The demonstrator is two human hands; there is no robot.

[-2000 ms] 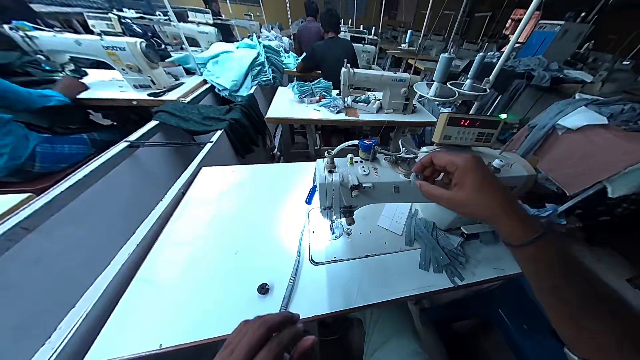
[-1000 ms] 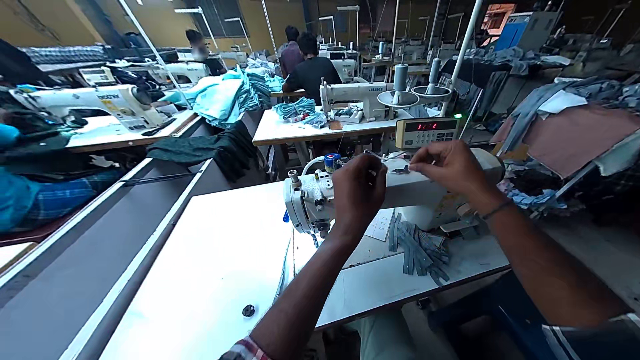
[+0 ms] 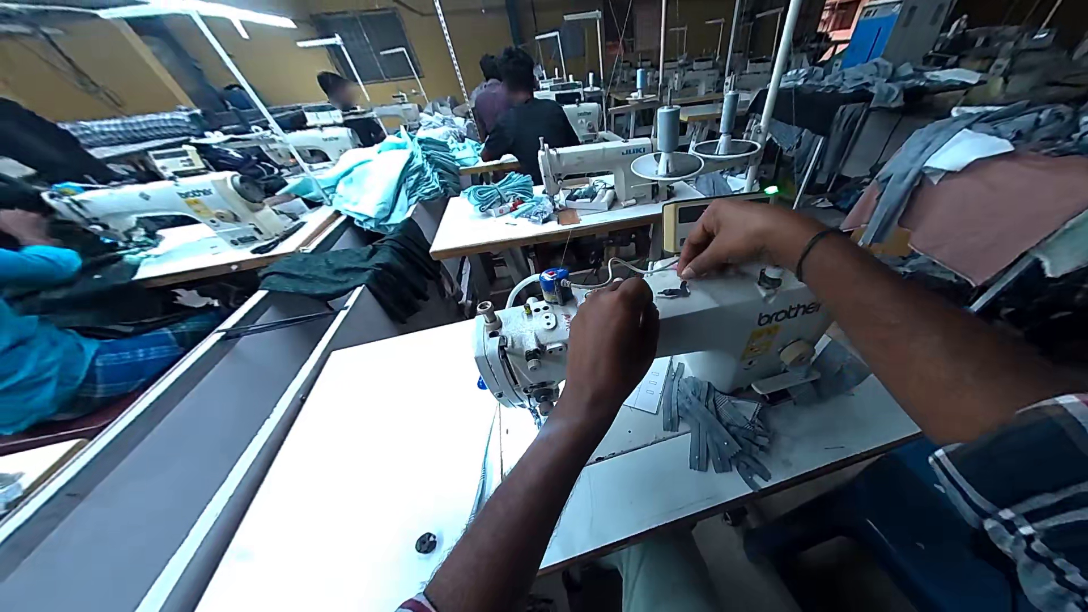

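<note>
A white Brother sewing machine (image 3: 722, 323) stands on a white table in front of me. My left hand (image 3: 616, 331) is above the machine's head with its fingers bent together; whether it pinches anything is hidden. My right hand (image 3: 735, 238) is over the top of the arm, thumb and fingertips close together beside a small dark metal part (image 3: 674, 291); what they hold is too small to tell. Between the hands a pale cord or tube (image 3: 625, 265) loops behind the machine. Grey fabric strips (image 3: 718, 429) lie on the table under the arm, beside a white card (image 3: 650, 387).
A small black round part (image 3: 426, 542) lies near the table's front edge. Dark cloth (image 3: 357, 268) hangs over the partition at left. Thread cones (image 3: 668, 136) stand behind the machine, near another sewing machine (image 3: 595, 166). Co-workers sit at back and left.
My left hand, low at the table's front edge two seconds ago, has come up to the top of the machine. My right hand has stayed over the machine's arm.
</note>
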